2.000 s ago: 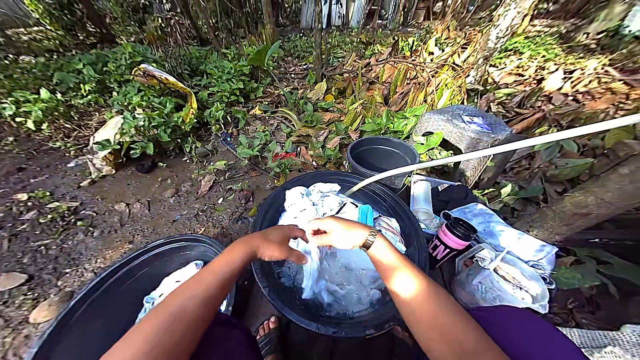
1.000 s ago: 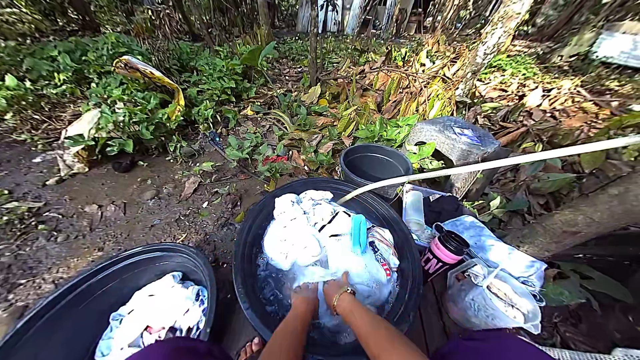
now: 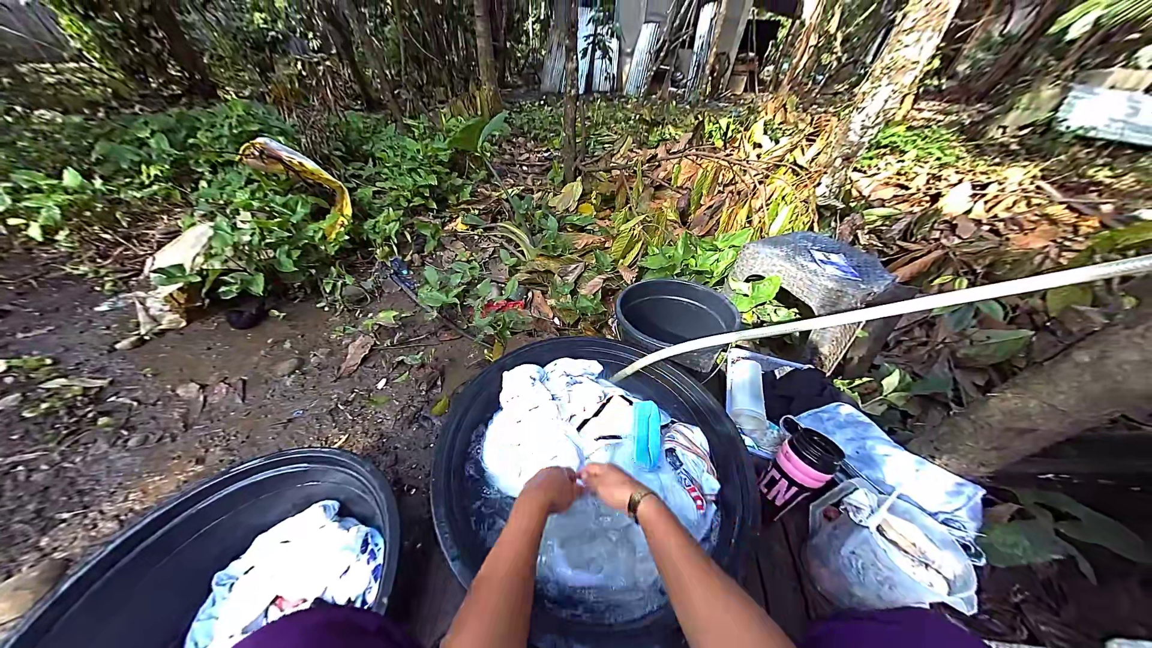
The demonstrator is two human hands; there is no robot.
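Observation:
A round black plastic tub [image 3: 454, 450] holds sudsy water and wet laundry. White cloth [image 3: 531, 436] is heaped in its upper left, and a light blue cloth item [image 3: 647, 436] lies right of it. Above the water, my left hand [image 3: 553, 489] and my right hand [image 3: 612, 487] meet, fingers closed on a bit of wet white fabric between them; most of that fabric is hidden by the hands or under the suds. A watch or bracelet circles my right wrist. The end of a pale hose [image 3: 864, 315] reaches into the tub.
Another black tub [image 3: 351, 463] with laundry stands at lower left. Behind the middle tub is a small black basin [image 3: 677, 313]. On the right are a black and pink bottle [image 3: 801, 468], a clear plastic bag [image 3: 886, 549] and blue-white cloth [image 3: 900, 459]. Muddy ground and plants lie beyond.
My hands were down in the suds one second ago; now they are raised just above the water, close together. Two seconds ago they held up a hanging piece of white cloth.

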